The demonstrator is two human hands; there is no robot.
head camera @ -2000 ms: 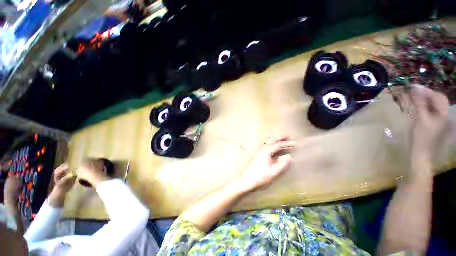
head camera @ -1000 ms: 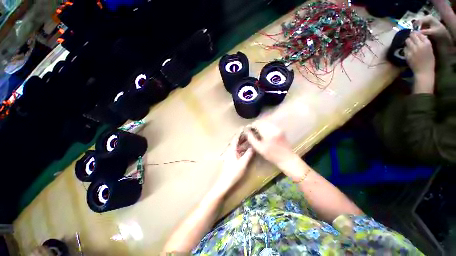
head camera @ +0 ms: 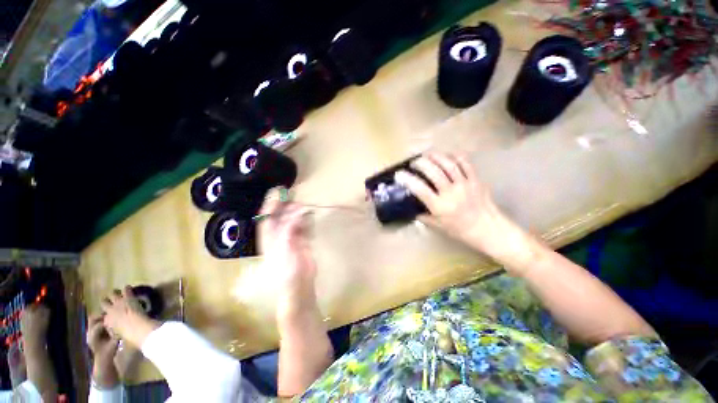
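Note:
My right hand [head camera: 457, 197] is closed over a black speaker housing [head camera: 386, 197] lying on its side on the tan table, its end turned left. My left hand [head camera: 287, 240] is blurred, beside a group of three black housings [head camera: 230, 234] with white rings. Its fingertips are at a small greenish part; I cannot tell whether they hold it. A thin wire [head camera: 338, 208] runs between the left hand and the housing under my right hand.
Two upright housings [head camera: 468, 67] stand at the back right, near a pile of red and green wired boards [head camera: 653, 39]. Dense dark housing stock [head camera: 299, 86] lines the far side. At left, a coworker's white sleeve [head camera: 189, 358] and hands are at another housing [head camera: 147, 301].
My right hand has taken hold of one housing from the right group of three, leaving two there. My left hand has moved left to the left group. The camera view has shifted.

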